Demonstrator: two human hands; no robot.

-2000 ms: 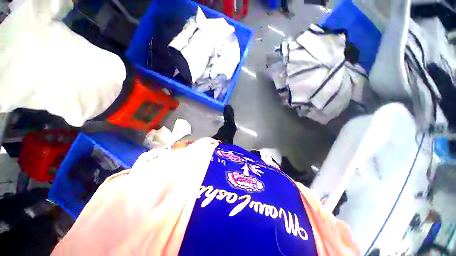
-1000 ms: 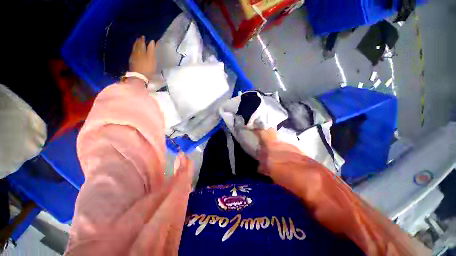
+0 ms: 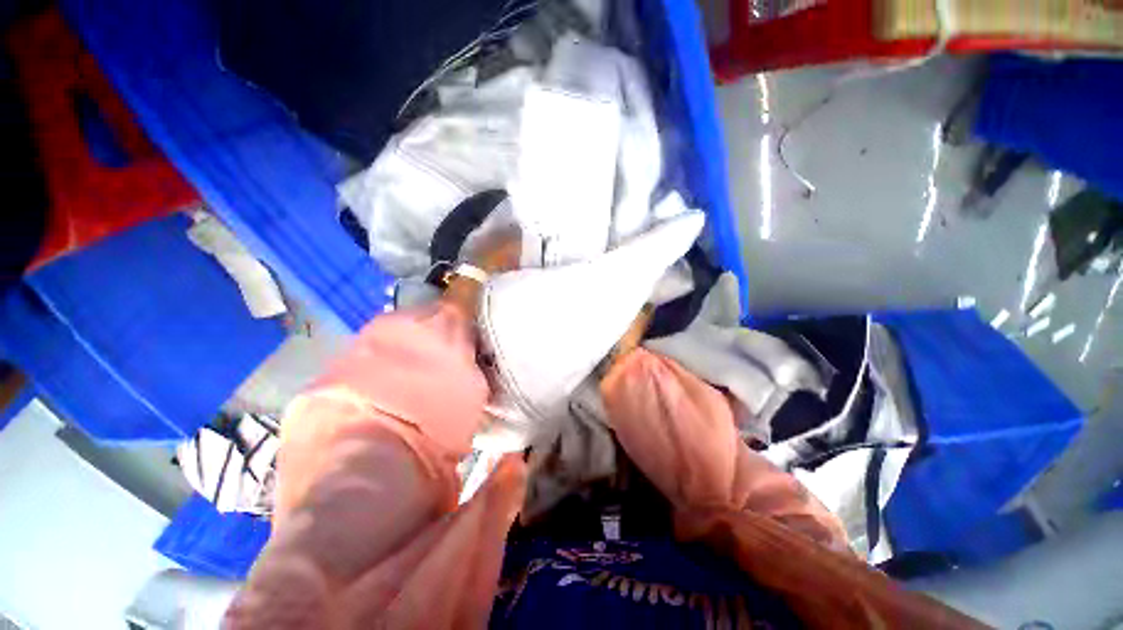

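Pale grey-white garment pieces (image 3: 462,160) with dark patches are piled in a large blue crate (image 3: 234,160). My left hand (image 3: 495,256), with a band at the wrist, reaches to the pile's near side; its fingers are mostly hidden by cloth, so its grip cannot be seen. My right hand (image 3: 634,330) is mostly hidden in a bundle of pale and dark pieces (image 3: 751,369), which it holds beside my right forearm. A smooth white pointed piece (image 3: 579,308) lies across between my hands.
A second blue crate (image 3: 985,406) stands at the right. Another blue crate (image 3: 148,320) and a red stool (image 3: 92,148) are at the left. A red object (image 3: 800,37) is at the top right. Dark cloth and small scraps lie on the grey floor (image 3: 862,185).
The view has come closer to the large crate. My left hand has moved from its dark inner side to the pale pile's near edge. The white pointed piece now covers much of both hands.
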